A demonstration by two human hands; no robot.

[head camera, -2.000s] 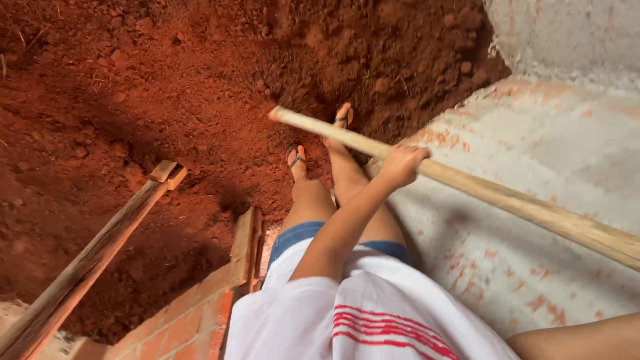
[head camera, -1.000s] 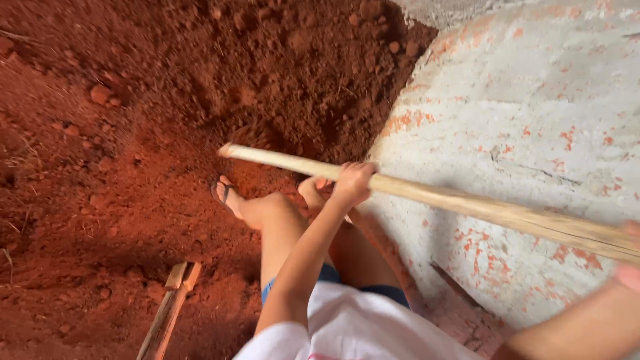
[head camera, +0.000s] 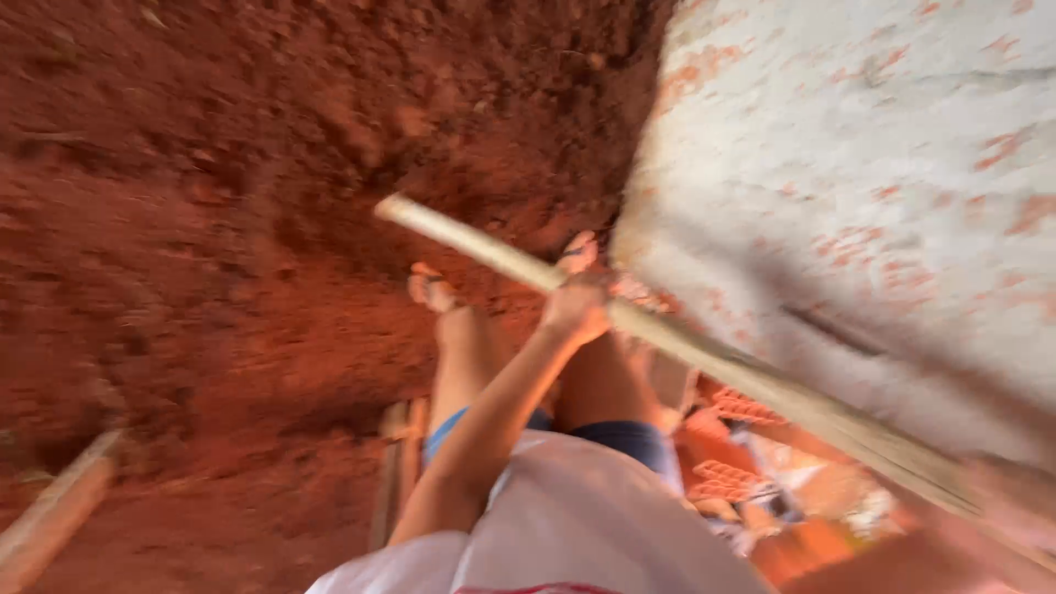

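Note:
My left hand (head camera: 577, 309) is closed around a long pale wooden pole (head camera: 742, 371) in front of my legs. The pole slants from its free end over red soil, at the upper left, down to the lower right. At the right edge my right hand (head camera: 1002, 499), blurred and partly cut off, is wrapped around the pole's thicker part. Whatever the pole carries beyond that edge is out of view.
Loose red soil (head camera: 247, 330) surrounds my sandalled feet. A rough whitish wall (head camera: 825, 165) rises on the right. Broken hollow clay bricks (head camera: 726, 478) lie at the lower right. Wooden boards (head camera: 62, 511) stand at the lower left.
My right hand, outside the oldest frame, now shows on the pole at the right edge. My left hand has stayed on the pole. The view has shifted, and broken bricks now show.

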